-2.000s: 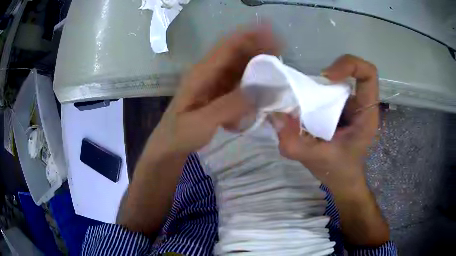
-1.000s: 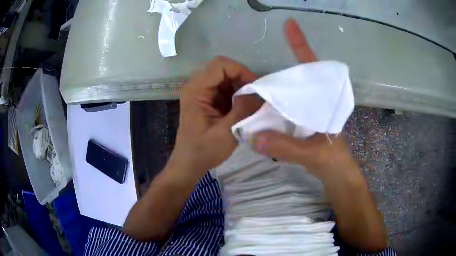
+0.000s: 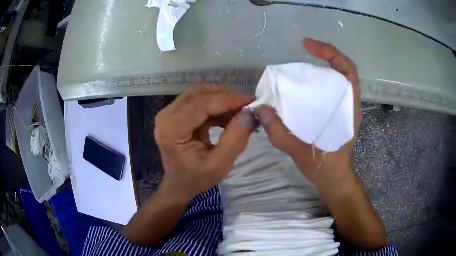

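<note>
A white cuff piece (image 3: 312,102) with loose threads at its lower edge is held up over the lap, in front of the table edge. My left hand (image 3: 200,135) pinches its left corner between thumb and fingers. My right hand (image 3: 325,155) holds the piece from below and behind, its thumb at the same corner and its fingers partly hidden behind the cloth. A stack of white cuff pieces (image 3: 275,200) lies in a ridged row on the lap below the hands.
The grey-green table (image 3: 215,45) carries a white offcut strip (image 3: 166,27) and loose threads. A black phone (image 3: 104,157) lies on a white side board (image 3: 100,195). A pale bin (image 3: 41,175) with white bundles stands left, beside a blue crate (image 3: 65,215).
The cuff piece now shows its broad flat side and its left corner is pinched. My left fingers have moved from inside the fold to that corner.
</note>
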